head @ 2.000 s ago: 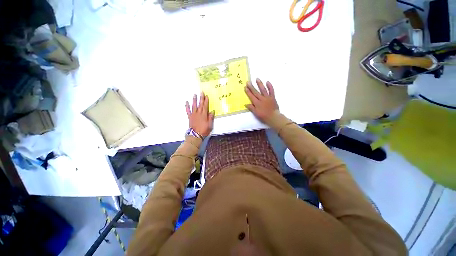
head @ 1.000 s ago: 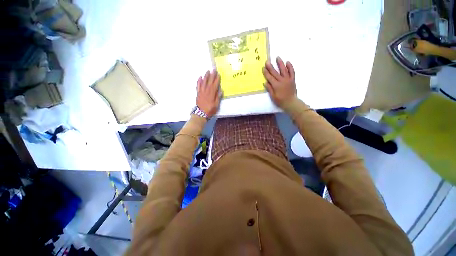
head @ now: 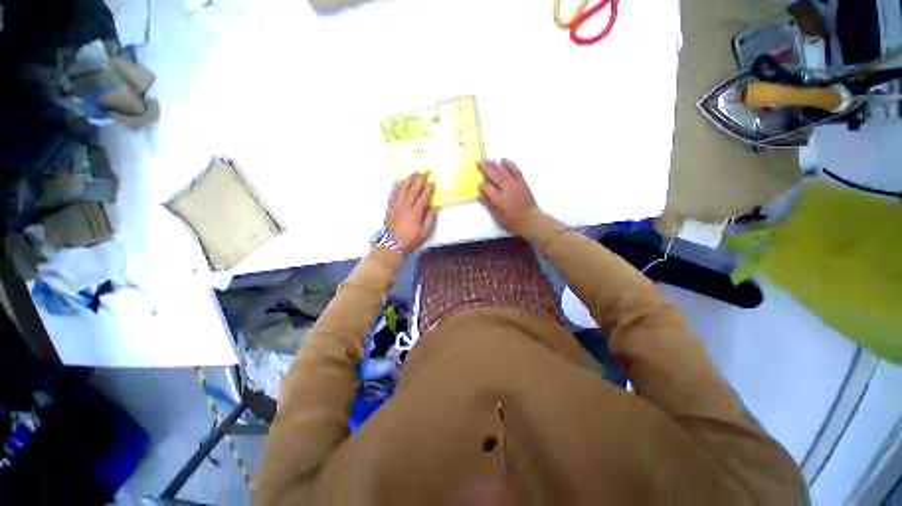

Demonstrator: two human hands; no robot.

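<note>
The yellow pressing template (head: 447, 148) lies flat on the white table in front of me, with a printed patch and faint dark marks at its far end. A thin pale fabric rim shows along its edges. My left hand (head: 410, 210) rests on its near left corner, fingers pointing away from me. My right hand (head: 509, 196) touches its near right edge with the fingertips. Whether the fingers pinch the fabric edge is too small to tell.
A small pile of beige pressed pieces (head: 227, 215) lies at the table's left front. Scissors (head: 593, 18) lie at the far right. A steam iron (head: 771, 104) is parked on the brown pad (head: 692, 148). Yellow-green cloth (head: 841, 262) hangs at right; cloth bundles (head: 109, 84) are at left.
The camera view has shifted, bringing the scissors back fully into view. My left hand now lies farther over the template's near left corner. The template looks paler. Both hands remain at it.
</note>
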